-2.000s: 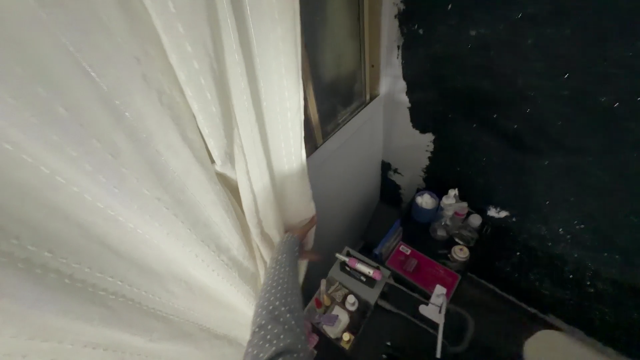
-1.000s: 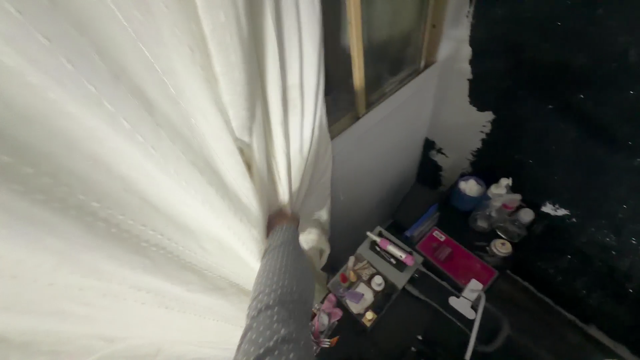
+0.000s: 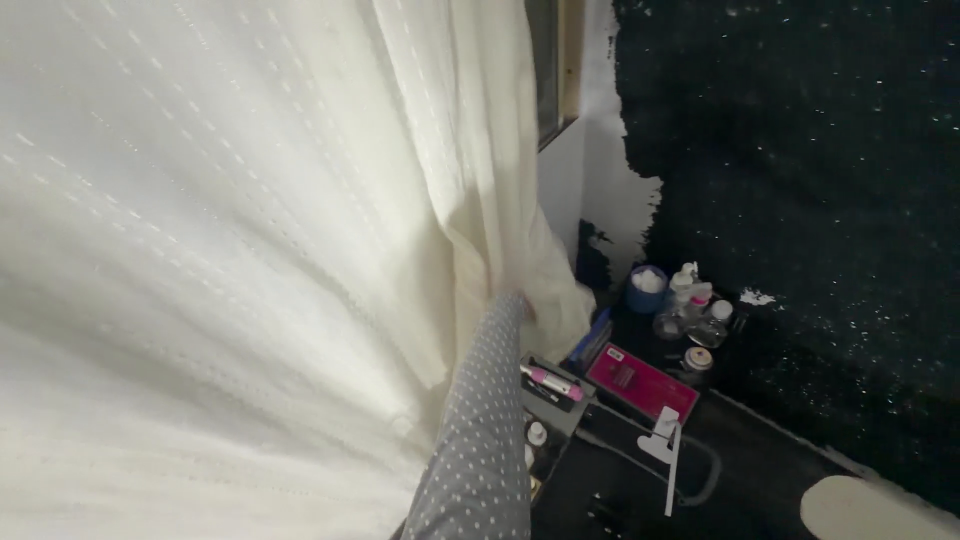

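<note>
A sheer white curtain with dashed stitching fills the left half of the head view. My left hand, blurred and mostly hidden by fabric and the grey dotted sleeve, is at the curtain's gathered right edge. Folds bunch around it, and it appears to grip the cloth, though the fingers are hardly visible. Part of the curtain hangs to the right of the hand, over the wall beside the window. Just below and right of the hand is a grey organizer tray holding a pink and white pen-like tool. My right hand is out of view.
On the black surface at right lie a pink flat box, a blue container of white balls, several clear bottles, a small jar and a white clamp-like stand. A dark wall with ragged white edges rises behind.
The curtain's lower right edge has spread rightward and now covers more of the wall, window and tray. The hand has moved right with the cloth since one second ago.
</note>
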